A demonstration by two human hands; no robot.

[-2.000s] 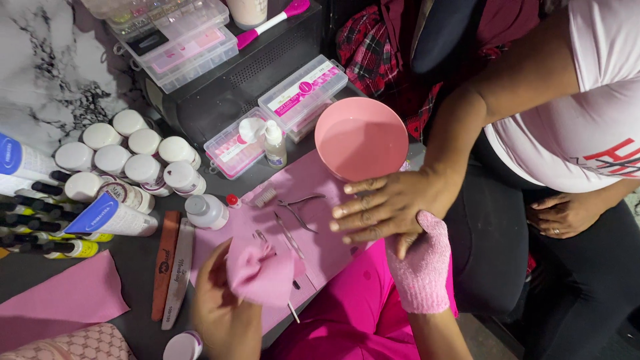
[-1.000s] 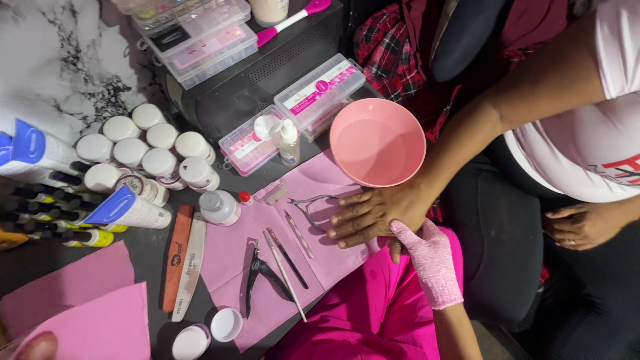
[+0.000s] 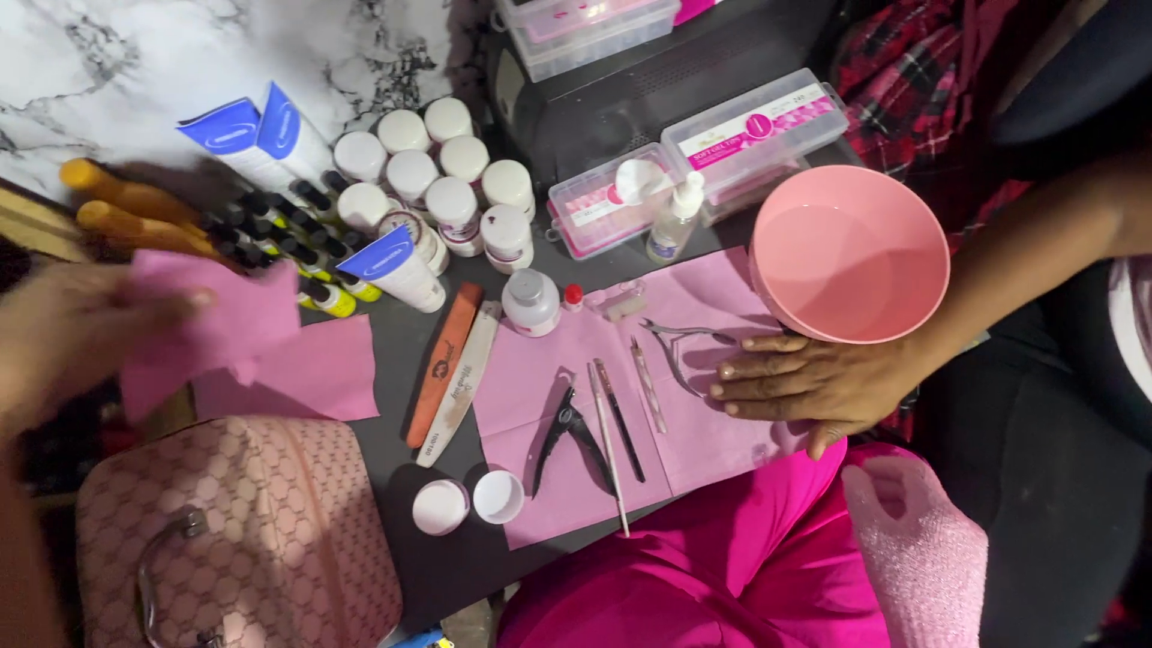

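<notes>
At the left edge, blurred, my left hand pinches a pink cloth above another pink cloth. My right hand, in a pink glove, is loosely curled at the lower right over magenta trousers, with nothing visible in it. Just above it, another person's hand lies palm down on a pink sheet, beside metal cuticle nippers. The sheet also bears a dotting tool, a thin brush, a white stick and a black tip cutter.
A pink bowl stands behind the other person's hand. Two nail files, a bottle, an uncapped jar and several white-lidded jars are left of centre. A patterned pink case fills the lower left; a spray bottle stands near plastic boxes.
My gloved right hand has come away from the other person's hand. My left hand, low at the left edge a second ago, is now higher in view with a pink cloth. The view has shifted left.
</notes>
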